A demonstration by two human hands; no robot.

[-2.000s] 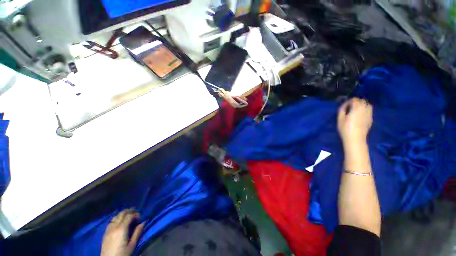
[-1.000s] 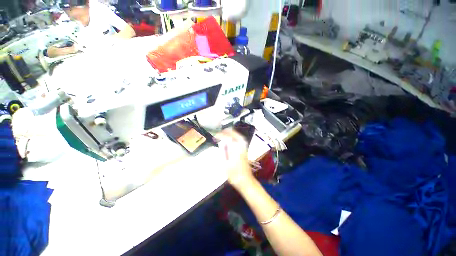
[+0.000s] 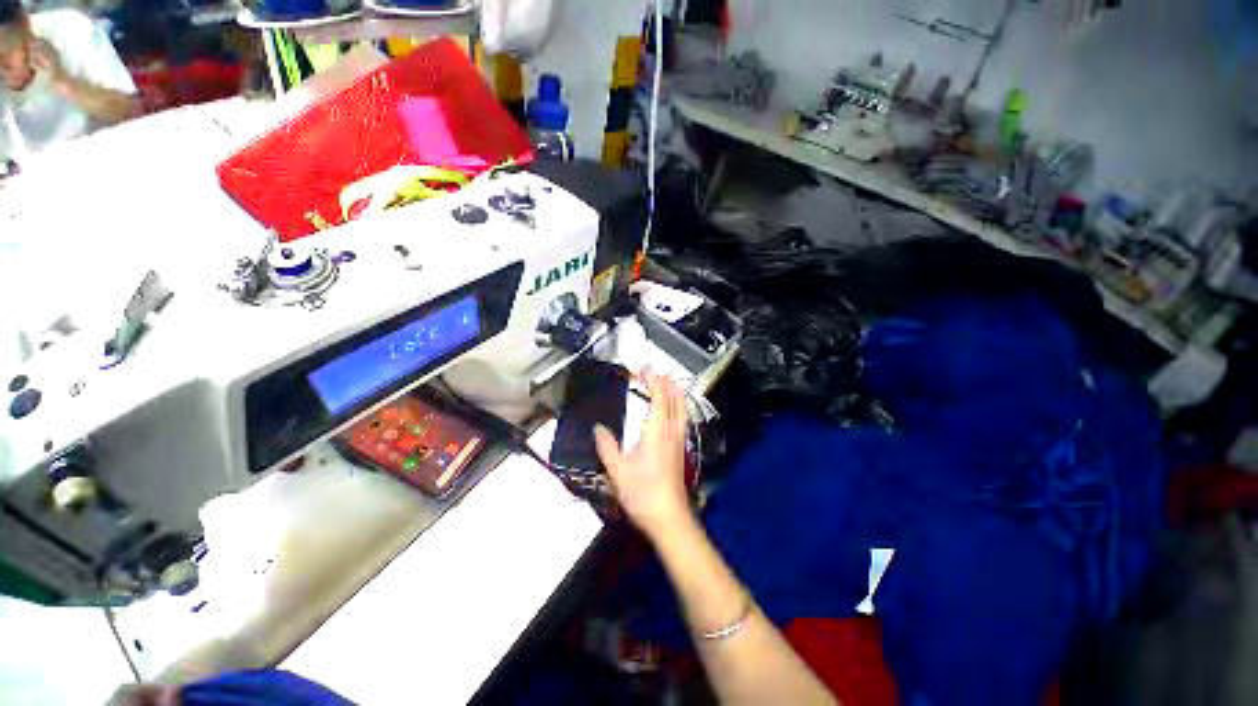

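My right hand (image 3: 649, 448) is at the right end of the sewing table, fingers apart, beside and partly over the dark phone (image 3: 591, 414). Whether it touches the phone is unclear. My left hand (image 3: 148, 695) is a small blurred part at the bottom left edge, next to a blue garment piece (image 3: 262, 688); its grip cannot be seen. The white lockstitch machine head (image 3: 400, 297) has a lit blue control panel (image 3: 400, 355). A second phone (image 3: 414, 441) with a lit reddish screen lies under the machine arm.
Blue cloth heaps (image 3: 966, 483) lie at the right, with a small white tag (image 3: 876, 579) and red fabric (image 3: 842, 655). A grey tray (image 3: 686, 338) is at the table's right end. Black plastic bags (image 3: 800, 324), a red bag (image 3: 345, 138) and a person (image 3: 69, 76) are behind.
The view has swung up, then right and nearer the machine. My right hand has left the blue heap for the dark phone. The second phone's screen now shows several icons.
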